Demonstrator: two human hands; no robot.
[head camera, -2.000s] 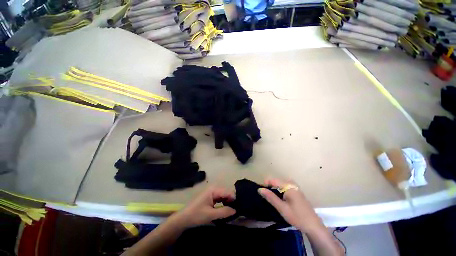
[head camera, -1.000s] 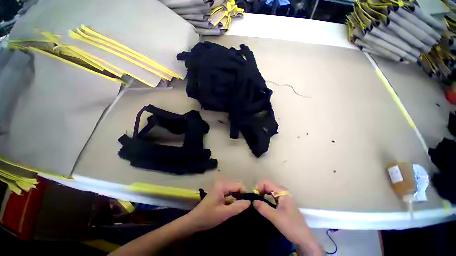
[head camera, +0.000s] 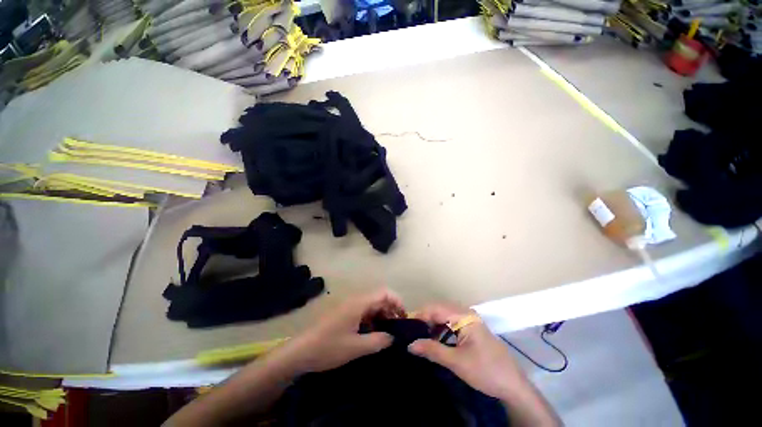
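My left hand (head camera: 355, 329) and my right hand (head camera: 455, 342) pinch a black fabric piece (head camera: 401, 331) between thumbs and fingers at the near table edge. Its lower part merges with dark cloth below. A yellowish band is on a finger of my right hand. A black frame-shaped piece (head camera: 242, 300) lies on the table to the left. A heap of black pieces (head camera: 292, 154) lies mid-table behind it. A glue bottle (head camera: 618, 217) with amber liquid lies at the right, its pale nozzle towards the near edge, beside a white scrap (head camera: 653, 213).
Grey-beige panels with yellow edging (head camera: 67, 275) cover the left, with folded stacks (head camera: 209, 42) behind. More black pieces (head camera: 718, 175) and a red container (head camera: 687, 55) are at the right. Yellow tape (head camera: 238, 354) marks the white near edge. A dark thread (head camera: 414, 135) lies beyond the heap.
The view has shifted and tilted. Both hands stay close together on the black piece, which shows less above the table edge than two seconds ago. The frame, heap and bottle lie as before.
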